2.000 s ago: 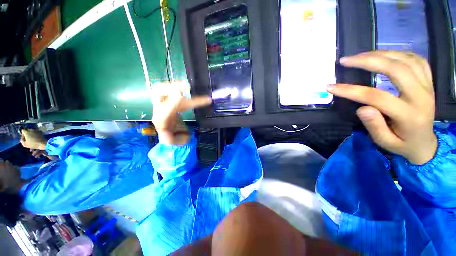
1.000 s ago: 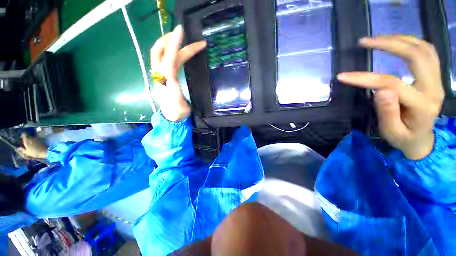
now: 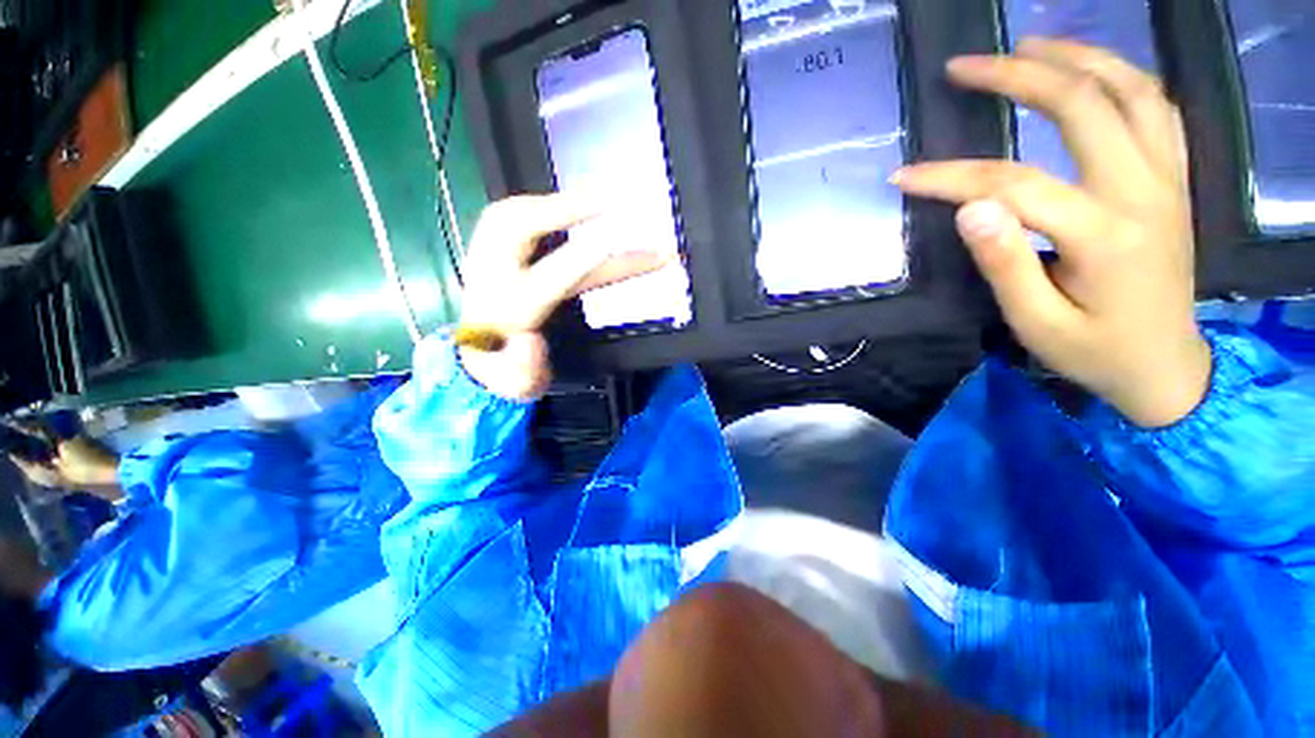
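Observation:
A black tray (image 3: 717,216) holds several smartphones side by side. The leftmost phone (image 3: 599,130) shows a pale white screen. My left hand (image 3: 534,281) is over its lower part, fingertips at the screen; contact cannot be told. A yellow item (image 3: 480,338) shows at this hand near the cuff. The second phone (image 3: 825,159) is lilac with small dark text. My right hand (image 3: 1089,216) has spread fingers and holds nothing; its index fingertip is at the second phone's right edge. It partly covers the third phone (image 3: 1031,137). The rightmost phone (image 3: 1283,123) is cut off by the picture edge.
A green mat (image 3: 260,216) lies left of the tray, with a white cord (image 3: 353,173) and a dark cable (image 3: 444,130). Black trays (image 3: 108,281) stand at far left. A thin white wire (image 3: 815,356) curves below the tray. A person's blue sleeve (image 3: 202,512) is at lower left.
The leftmost phone's screen has changed from green text to pale white. My left hand has moved down over that phone. The second phone now shows dark text. The tray sits slightly further left in view.

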